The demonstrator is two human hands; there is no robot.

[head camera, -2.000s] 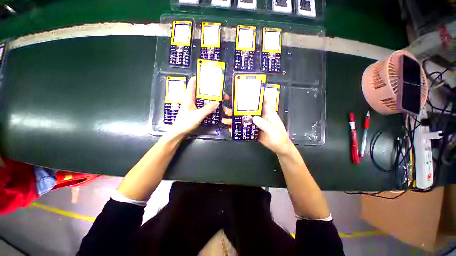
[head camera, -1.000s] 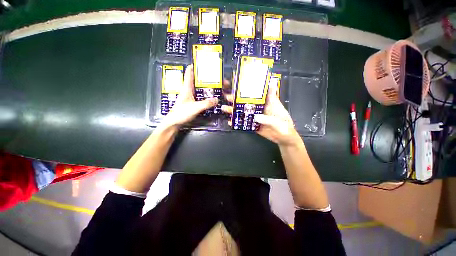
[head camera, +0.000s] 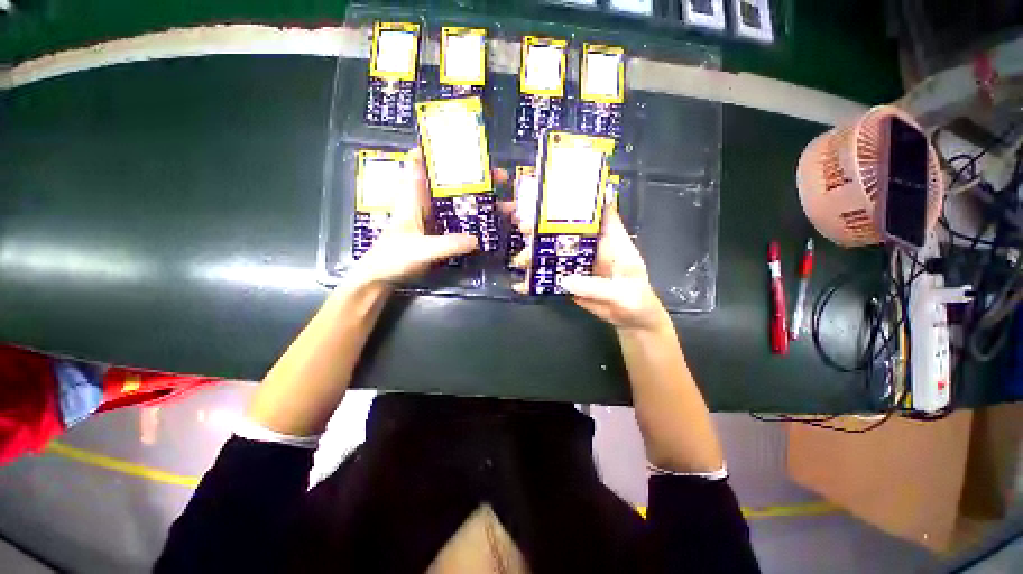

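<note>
My left hand [head camera: 409,238] holds a keypad phone [head camera: 458,151] with a yellow border and a bright white screen, tilted a little to the left. My right hand [head camera: 615,275] holds a second keypad phone [head camera: 573,185], nearly upright in view. Both phones are face up above a clear plastic tray [head camera: 679,252]. Several like phones lie in the tray, four in its far row, one of them this phone [head camera: 393,73]. In the near row one phone [head camera: 383,185] shows at left, and others are partly hidden behind my hands and the held phones.
Right of the tray lie a red marker pen [head camera: 777,297] and a second slim red pen [head camera: 802,289]. Beyond them are a pink fan [head camera: 836,185] with a dark slab [head camera: 906,185] on it, black cables [head camera: 844,325] and a white power strip [head camera: 930,348]. Another tray [head camera: 673,11] sits at the far edge.
The phone in my left hand has tilted left. The phone in my right hand has shifted slightly, and more of a tray phone shows between the two. The view has shifted, showing more of the far tray.
</note>
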